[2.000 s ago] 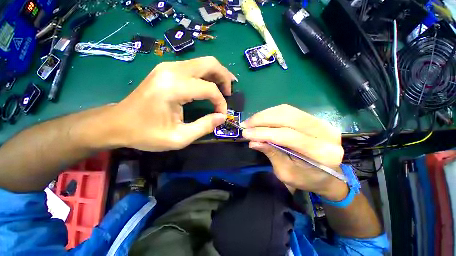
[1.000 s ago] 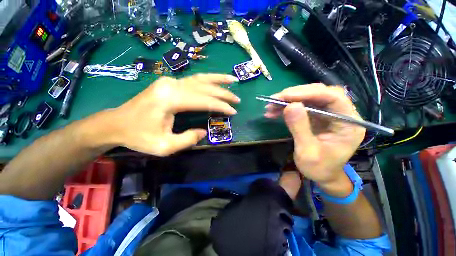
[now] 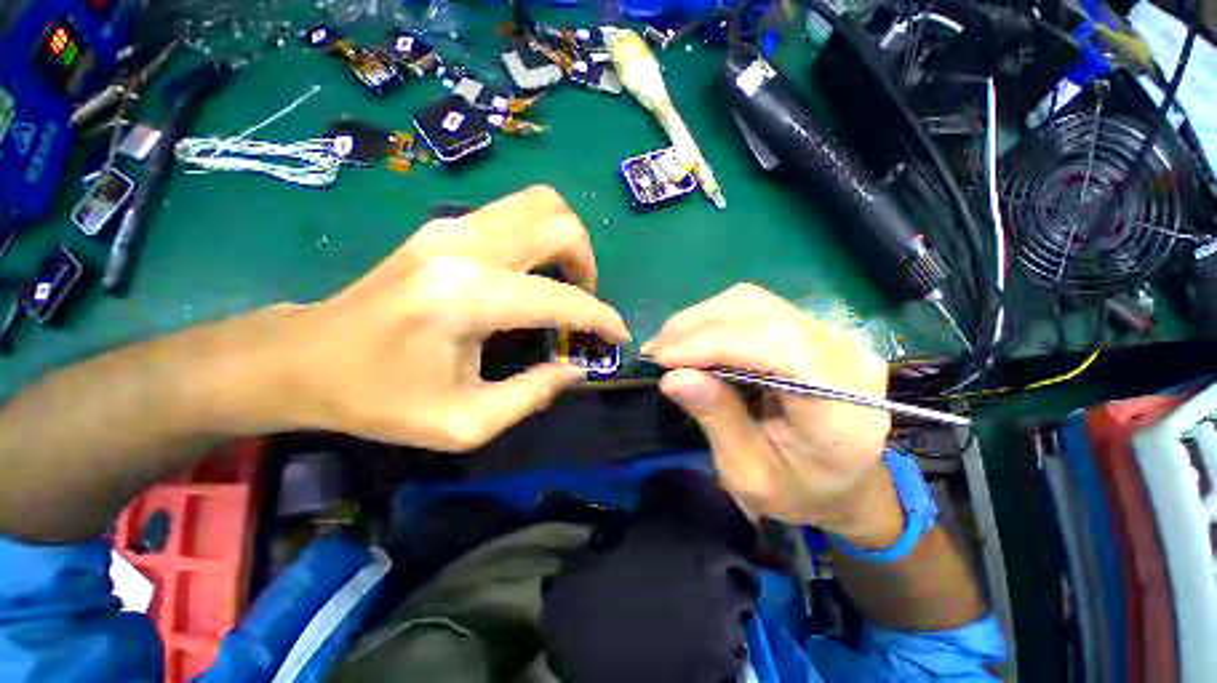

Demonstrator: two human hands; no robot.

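The open watch housing [image 3: 597,355], with a pale rim and an orange flex cable inside, lies at the front edge of the green mat. My left hand [image 3: 454,320] holds it between thumb and forefinger, and the fingers cover part of it. My right hand [image 3: 774,400] holds the silver tweezers [image 3: 854,396] like a pen, just right of the housing. The tweezers' tip is close to my right fingertips, and I cannot tell if it touches anything.
Behind lie a cream-handled brush [image 3: 657,100], another open case [image 3: 658,178], a black electric screwdriver [image 3: 841,180], black modules [image 3: 454,130] and a white wire bundle [image 3: 260,158]. A fan [image 3: 1097,200] stands right. A red tray [image 3: 200,560] is below the bench edge, left.
My left hand has closed from open above the housing onto its sides. My right hand has moved left and down with the tweezers, beside the housing.
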